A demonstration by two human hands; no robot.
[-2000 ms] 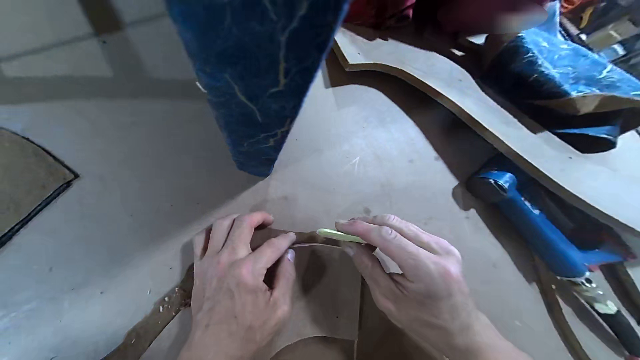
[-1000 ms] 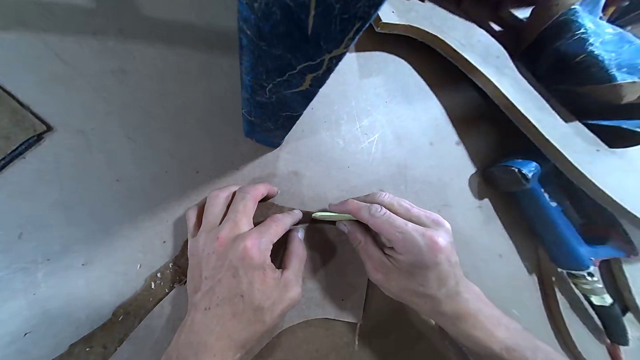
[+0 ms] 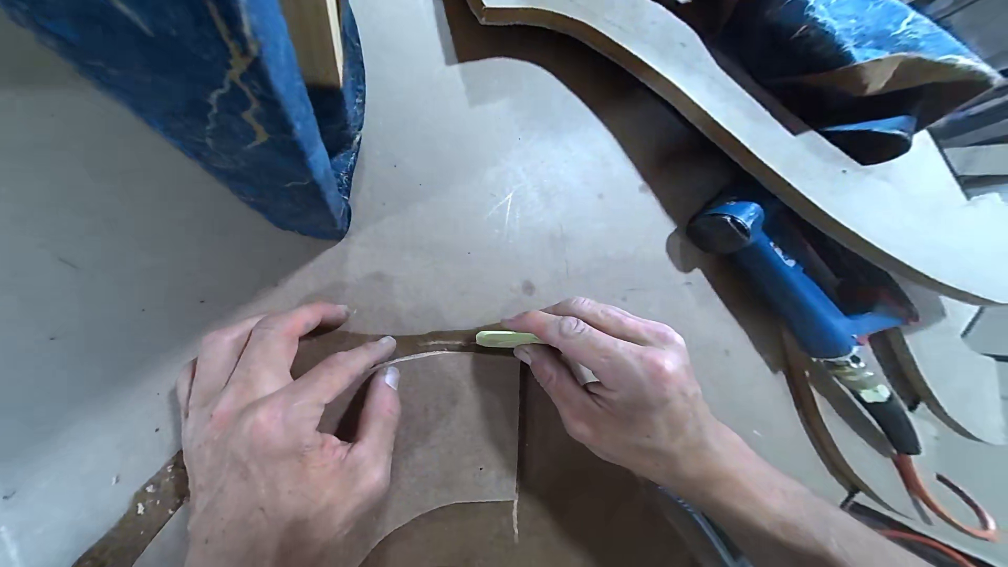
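Note:
My left hand (image 3: 295, 441) lies on a thin brown curved strip (image 3: 409, 343), its fingertips along the strip and its thumb tip at the edge of a grey-brown flat panel (image 3: 449, 425). A short pale yellow-green stick or blade (image 3: 504, 339) is pinched in my right hand (image 3: 610, 378), its rounded tip resting on or just over the strip. The rest of that tool is hidden by the fingers. A pale line runs along the upper edge of the panel between my hands.
A blue marbled object (image 3: 268, 134) stands at the upper left. A blue pneumatic tool (image 3: 795, 276) with a hose (image 3: 937, 504) lies at right, beside a large curved board (image 3: 756, 118). Blue material (image 3: 874, 63) is at the upper right. Curved offcuts (image 3: 815, 425) lie nearby.
Both hands have kept their places along the strip, with the pale tool still in my right hand. The view has shifted somewhat.

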